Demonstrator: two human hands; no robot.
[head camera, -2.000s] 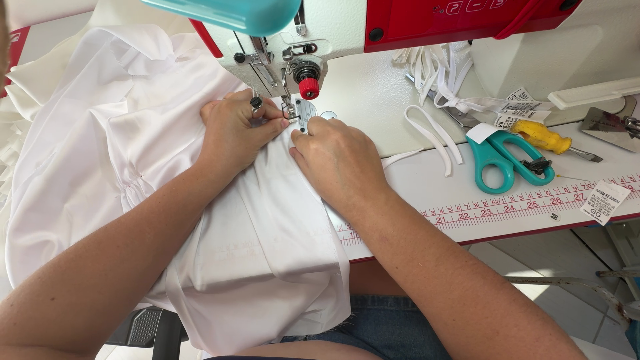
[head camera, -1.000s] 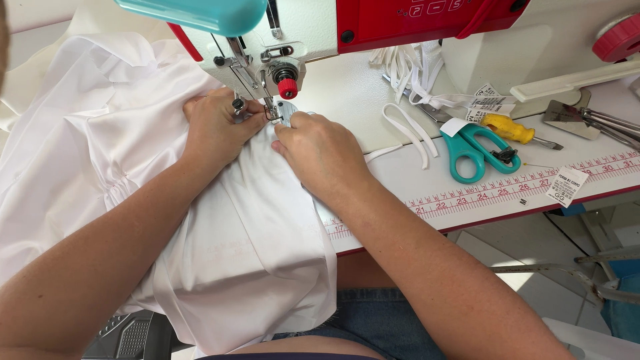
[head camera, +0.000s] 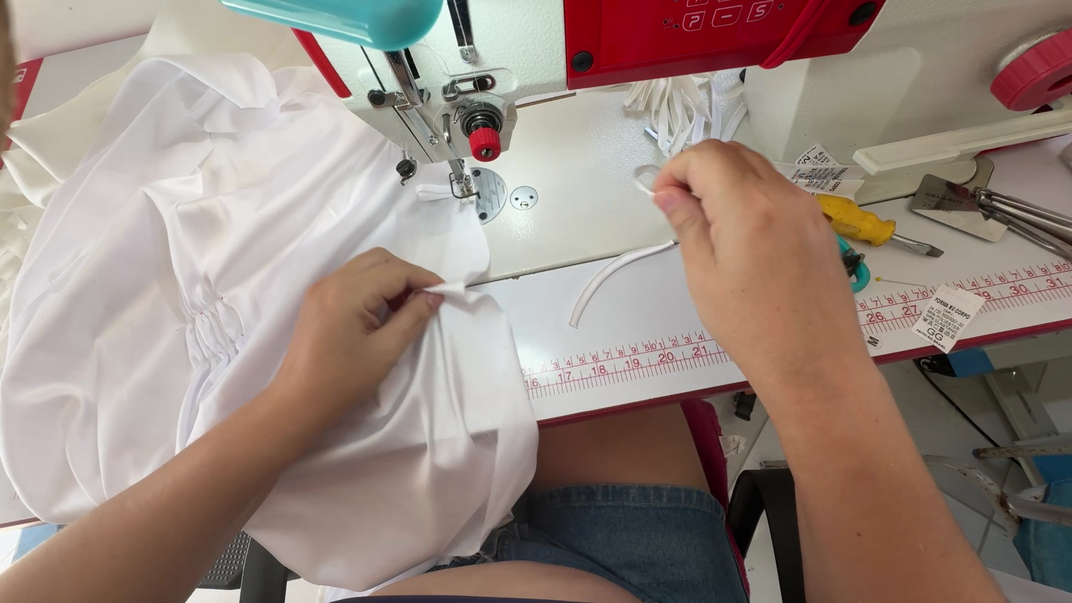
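Observation:
White satin-like fabric (head camera: 109, 360) lies gathered over the left of the table and hangs over its front edge. My left hand (head camera: 360, 327) pinches a fold of it, below the presser foot (head camera: 462, 186) of the sewing machine (head camera: 536, 33). A small white loop (head camera: 433, 193) lies at the foot, on the fabric. My right hand (head camera: 745, 243) is raised over the machine bed, with a thin white strip (head camera: 620, 272) between thumb and fingertips; one end curves down over the table. The teal scissors (head camera: 856, 266) are mostly hidden behind my right hand.
A bundle of white strips (head camera: 674, 109) lies behind my right hand. Right of it are a yellow-handled screwdriver (head camera: 858, 222), printed labels (head camera: 949, 318), a metal plate (head camera: 950, 205) and metal tweezers-like tools (head camera: 1026, 219). A red measuring scale (head camera: 632, 364) runs along the table's front edge.
Both hands have left the needle area: my left hand moved toward the front edge with the fabric, my right hand moved right and took hold of a strip that lay near the scissors.

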